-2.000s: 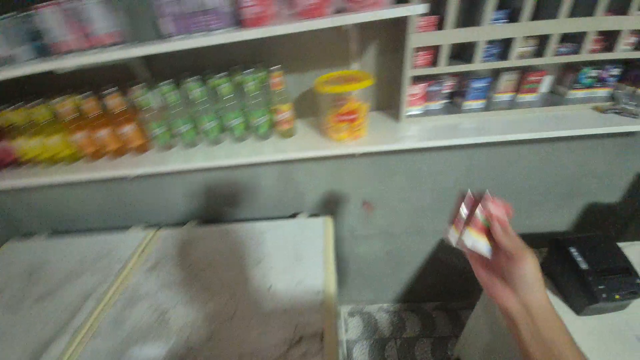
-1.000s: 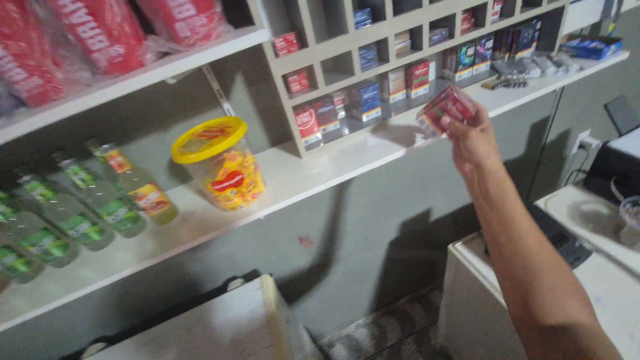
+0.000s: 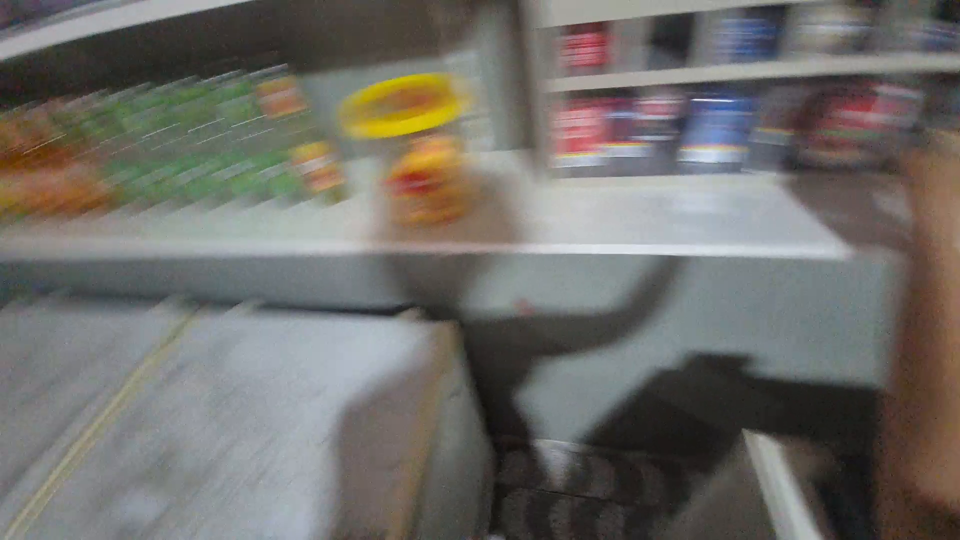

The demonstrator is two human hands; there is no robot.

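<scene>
My right hand [image 3: 936, 154] is a heavy blur at the right edge, with the forearm rising from below. Its fingers are not distinct. Close to its left is a blurred red pack [image 3: 862, 120] at the front of the cigarette rack; whether my fingers hold it cannot be told. Blue packs [image 3: 716, 127] and red packs [image 3: 581, 127] stand in the rack's lowest row, farther left. A clear tub with a yellow lid [image 3: 405, 105] and yellow-orange contents sits on the white shelf [image 3: 675, 217]. My left hand is out of view.
Green-labelled bottles [image 3: 202, 135] and orange bottles [image 3: 52, 169] line the shelf's left part. Below at left is a white chest-like unit [image 3: 247, 397] with a yellowish edge. A pale counter edge [image 3: 780, 480] rises at lower right, above a patterned floor [image 3: 585, 487].
Earlier my right hand held small red packs, first below the rack, then up beside its lowest row; now it is blurred at the right edge. The view has swung left.
</scene>
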